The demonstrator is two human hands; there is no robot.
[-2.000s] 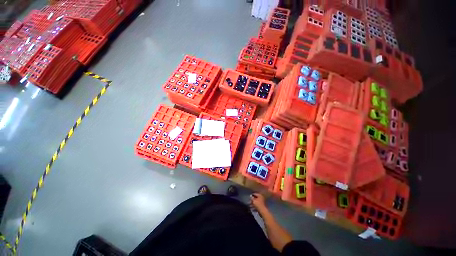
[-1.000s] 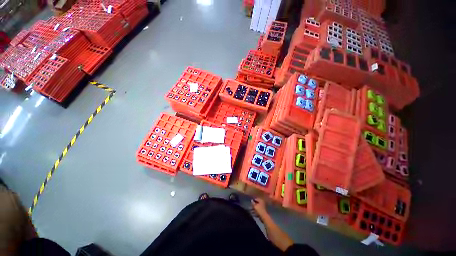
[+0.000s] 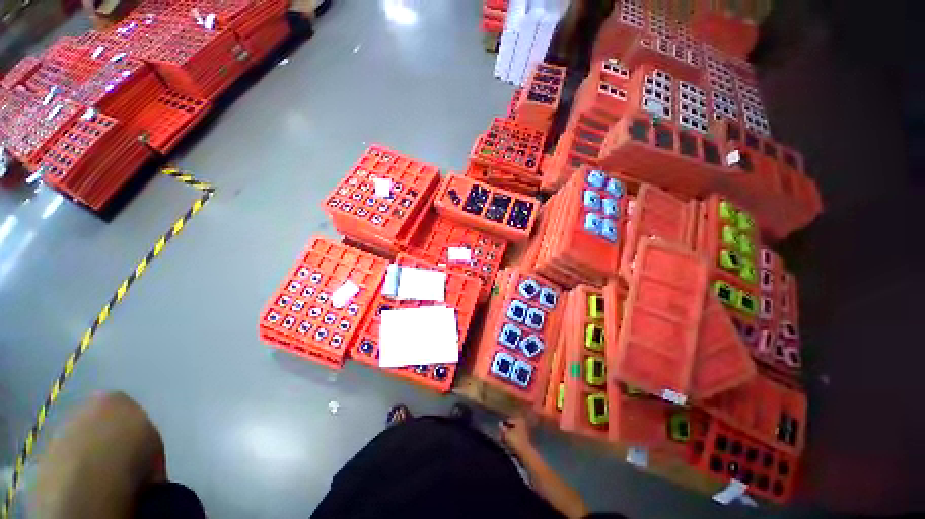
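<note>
A large white sheet (image 3: 419, 337) lies on a red-orange compartment tray (image 3: 443, 376) in front of me. A smaller white sheet (image 3: 421, 284) with a pale strip at its left lies just behind it. A paper slip (image 3: 346, 294) lies on the tray of small parts (image 3: 319, 322) to the left. My right hand (image 3: 515, 436) hangs low beside my body, off the trays, small and blurred; whether it holds anything is unclear. My left hand (image 3: 101, 456) is a large blur close to the camera at the lower left; its fingers cannot be made out.
Trays with light-blue housings (image 3: 521, 329) and lime-green housings (image 3: 596, 368) stand to the right, beside an empty-looking tilted tray (image 3: 661, 319). More stacked trays (image 3: 152, 86) are at the upper left. Yellow-black tape (image 3: 120, 294) runs along the grey floor.
My left hand has come into view from the lower left edge and moved right. My right hand stays low at my side. The view has shifted slightly; the sheets and trays have not moved.
</note>
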